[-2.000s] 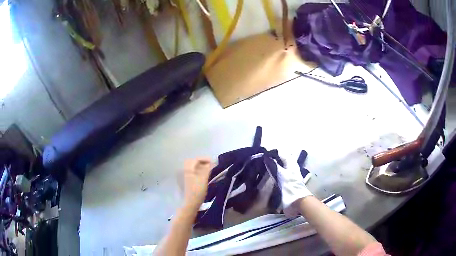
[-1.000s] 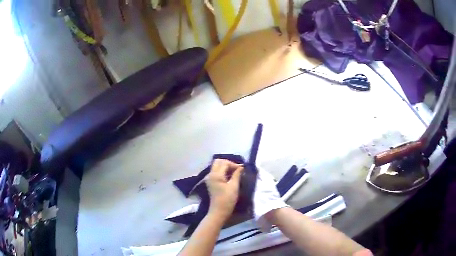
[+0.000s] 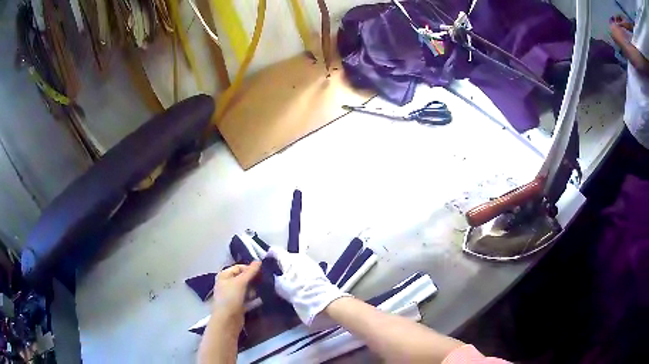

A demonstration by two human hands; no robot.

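A loose pile of dark purple and white fabric strips [image 3: 294,220] lies in front of me, its ends fanned out around my hands. My bare left hand [image 3: 235,284] pinches a strip at the pile's left side. My right hand [image 3: 302,281], in a white glove, holds strips close beside it; its fingertips are partly hidden in the cloth. Flat strips, mostly white side up, [image 3: 409,293] lie nearly parallel under my forearms near the table edge.
A steam iron [image 3: 509,231] stands at the right with its hose rising. Shears [image 3: 427,113], a cardboard sheet [image 3: 285,114] and purple cloth [image 3: 398,46] lie at the far side. A padded pressing board [image 3: 121,170] is at left. A person's arm [image 3: 630,46] shows top right.
My hands have come together over the pile and now hold strips with a white face showing. The view has turned right, so the table items sit further left and a person shows.
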